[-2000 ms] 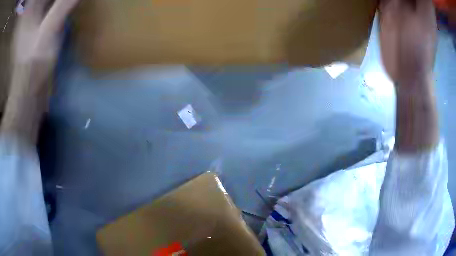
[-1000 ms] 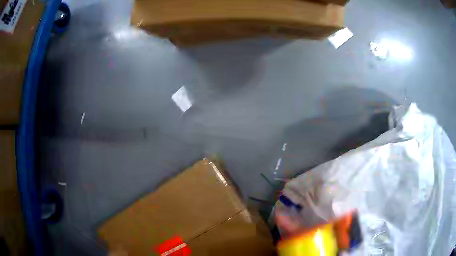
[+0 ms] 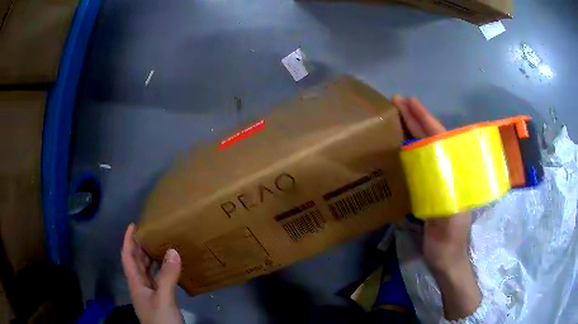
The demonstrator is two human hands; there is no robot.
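Note:
A brown carton printed PEAQ, with barcodes on its near side and an orange-red label on its upper face, is held tilted above the floor. My left hand grips its lower left corner, thumb on the printed side. My right hand is at its right end, partly hidden behind a tape gun with a large yellow roll and an orange and blue body. The right hand holds the tape gun, and its fingertips show above it beside the carton's end.
A blue trolley frame with large cartons stands at the left. Another carton is at the top right. White paper pieces lie on the grey floor. A crumpled white plastic bag is at the lower right.
The labelled carton that lay low in the view is now lifted and tilted between both hands. The tape gun has moved up and right. The far carton sits farther up and right in view.

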